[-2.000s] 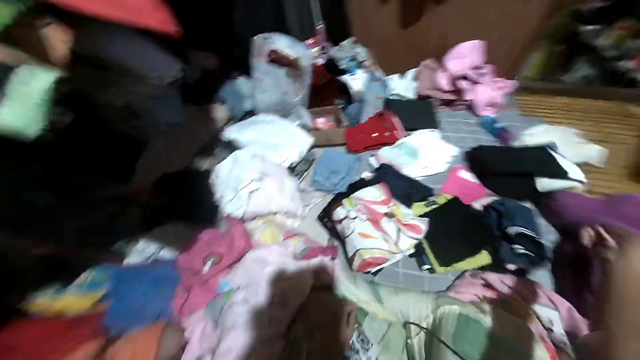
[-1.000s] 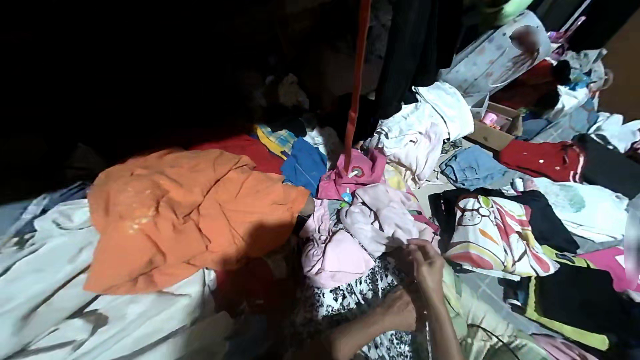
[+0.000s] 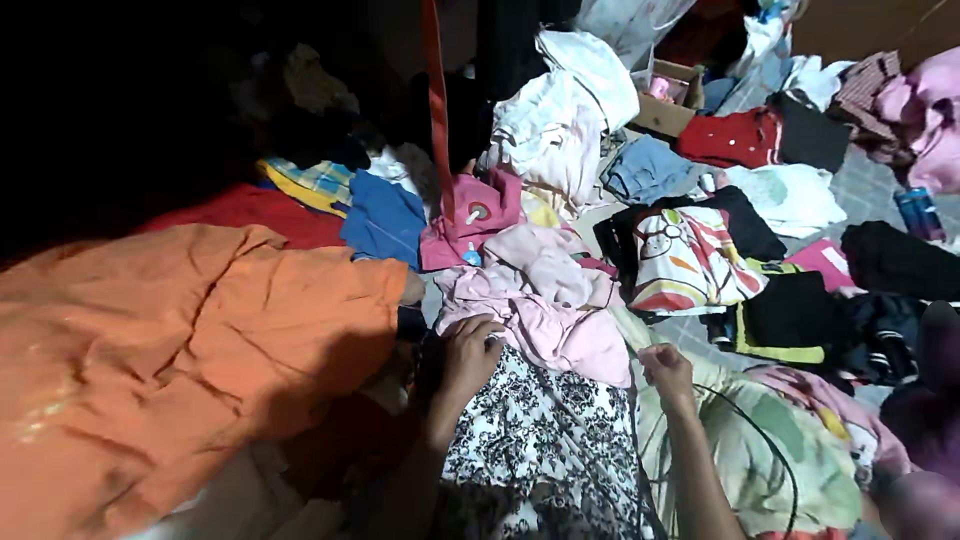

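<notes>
My left hand (image 3: 472, 356) rests with bent fingers at the left edge of a pale pink garment (image 3: 562, 330), where a black-and-white patterned cloth (image 3: 547, 442) meets it. Whether it grips fabric cannot be told. To the right of both cloths, my right hand (image 3: 666, 375) is raised with thumb and fingertips close together; nothing is clearly visible between them. The patterned cloth spreads between my forearms. Beyond the pale garment lies a darker pink one (image 3: 487, 199) with a round print. Under my right forearm is a pale green printed cloth (image 3: 780, 435) crossed by a dark cord.
A large orange cloth (image 3: 150, 337) covers the left side, with a blue cloth (image 3: 382, 217) behind it. A red strap (image 3: 439, 112) hangs down at the back. Folded clothes, among them a white printed one (image 3: 690, 259), lie to the right. A cardboard box (image 3: 664, 116) stands behind.
One second ago my hands were close together over the patterned cloth; now they are apart, one on each side of it. The view has swung noticeably.
</notes>
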